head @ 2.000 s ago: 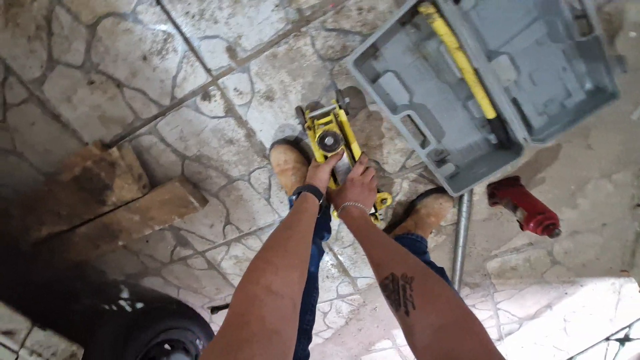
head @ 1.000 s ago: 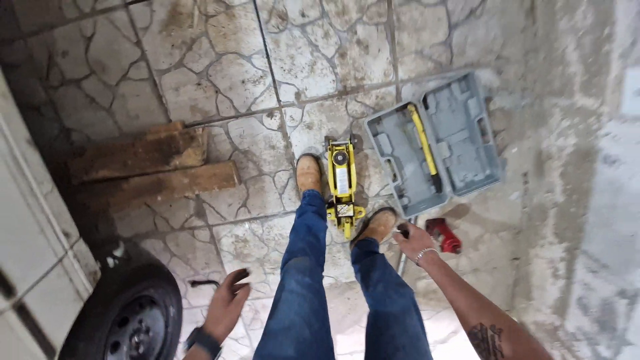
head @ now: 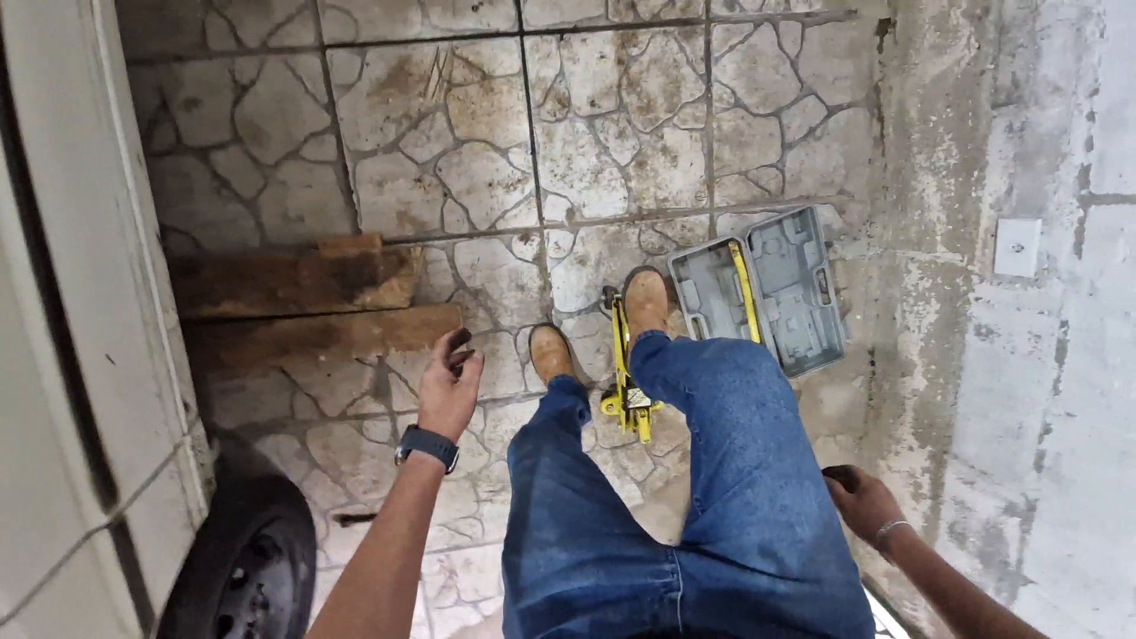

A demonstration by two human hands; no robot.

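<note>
My left hand (head: 451,390), with a dark watch on the wrist and blackened fingertips, hangs in the air near the end of a wooden plank (head: 355,337). Nothing is in it and its fingers are apart. My right hand (head: 861,506), wearing a bracelet, is beside my right thigh; its fingers are curled and partly hidden. A yellow floor jack (head: 620,355) stands on the tiles between my boots, partly covered by my right leg. Right of it lies an open grey plastic case (head: 799,293) with a yellow jack handle (head: 745,288) inside.
A wheel with a black tyre (head: 257,568) is at the lower left, beside a light vehicle body (head: 71,311). A second wooden plank (head: 293,282) lies above the first. A small dark tool (head: 355,518) rests on the floor. A worn wall (head: 1056,399) runs along the right.
Both hands were on the yellow jack two seconds ago; they are now away from it and apart. The boots have changed position around the jack. The view has pulled back and shifted.
</note>
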